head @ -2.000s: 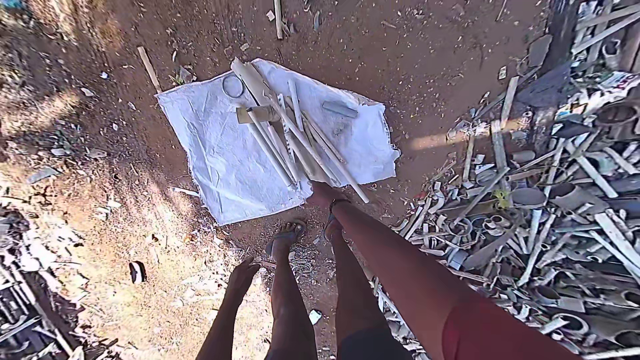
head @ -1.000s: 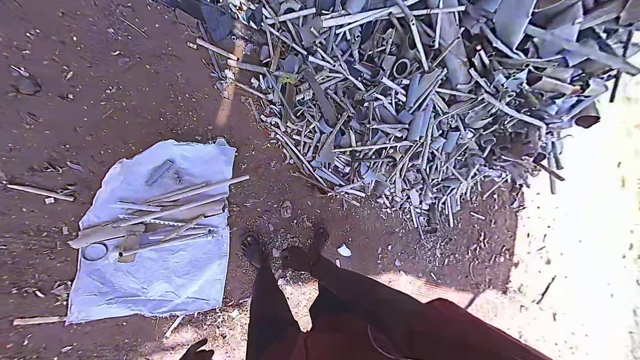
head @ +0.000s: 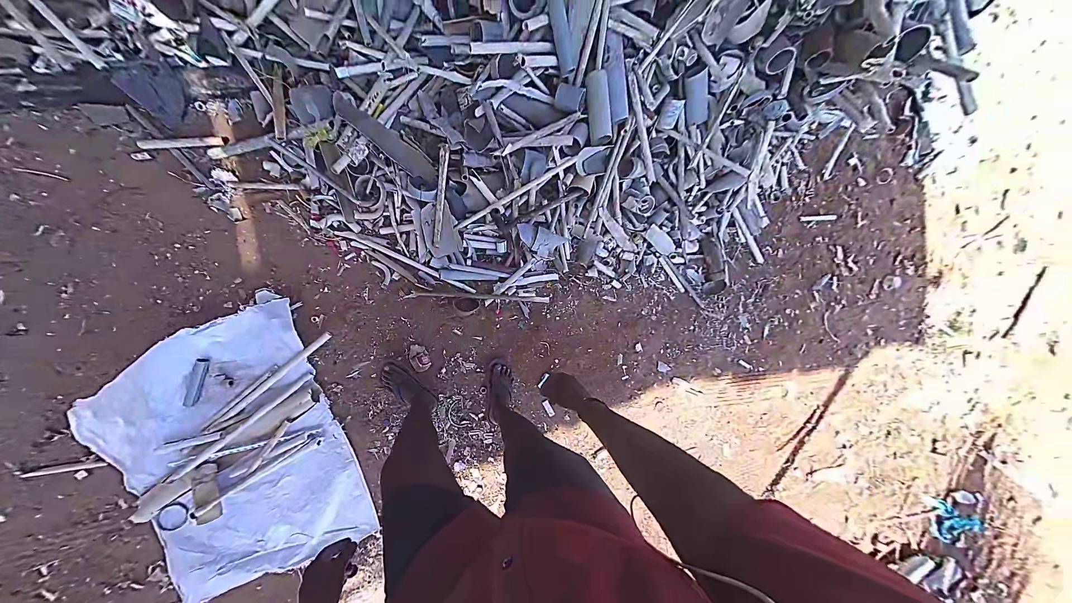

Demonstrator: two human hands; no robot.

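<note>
My right hand (head: 563,390) hangs out in front of me over the dirt, with a small white piece at its fingertips; whether it grips that piece is hard to tell. My left hand (head: 328,569) is low in the view beside the lower right corner of a white sheet (head: 276,536), its fingers apart and nothing seen in it. On the sheet lie several pale pipe offcuts (head: 251,419), a ring (head: 172,517) and a short grey pipe piece (head: 197,382).
A large heap of scrap plastic pipes (head: 519,151) spreads across the ground ahead. A thin stick (head: 63,469) lies left of the sheet. Blue plastic litter (head: 955,521) lies at the lower right. My sandalled feet (head: 500,381) stand between the sheet and the sunlit ground.
The view has swung right, away from the sheet and onto the pipe heap. My right hand, over the sheet's edge two seconds ago, is now out to the right of my feet.
</note>
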